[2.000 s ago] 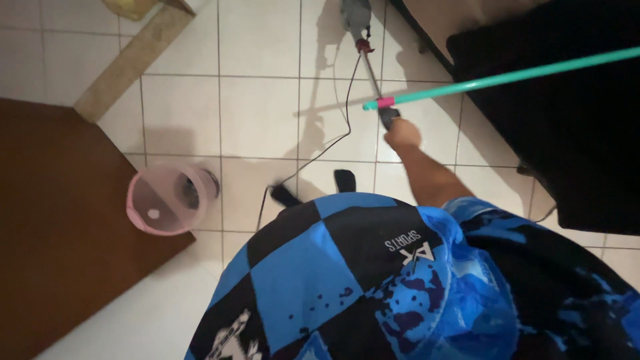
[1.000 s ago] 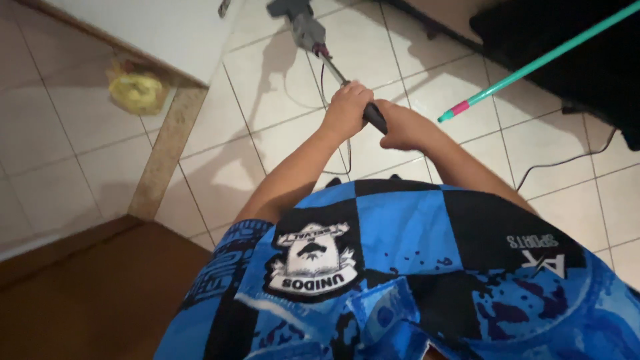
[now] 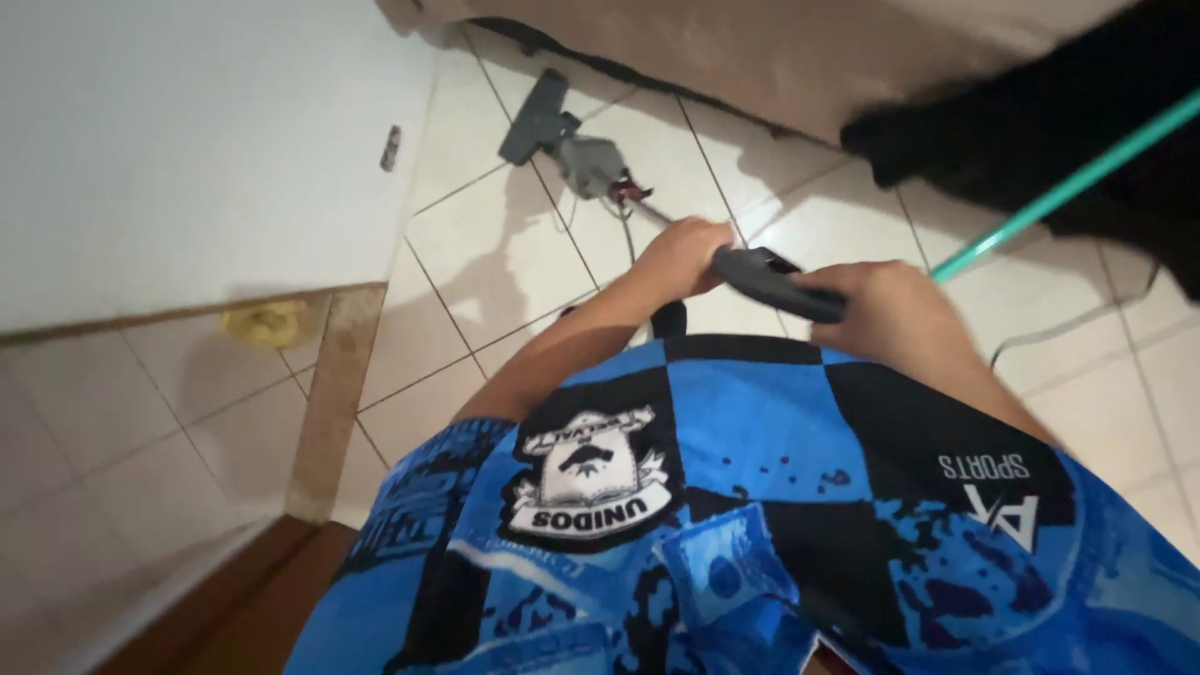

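Note:
A grey upright stick vacuum cleaner slants across the tiled floor, its flat floor head at the far end near the furniture's base. Around its thin metal tube, just below the black handle, my left hand is closed. My right hand grips the rear end of the black handle; some of its fingers are hidden. A cord hangs down from the vacuum body and passes behind my left forearm.
A green pole slants in at the right beside black cloth. A white door stands at the left, a yellow item by its lower edge. Beige furniture lines the far side. A thin cable crosses tiles at right.
Two seconds ago only my right hand was seen on the vacuum; my left hand has since joined it. The floor head has come into view. The view has shifted, and the clear bucket is out of sight.

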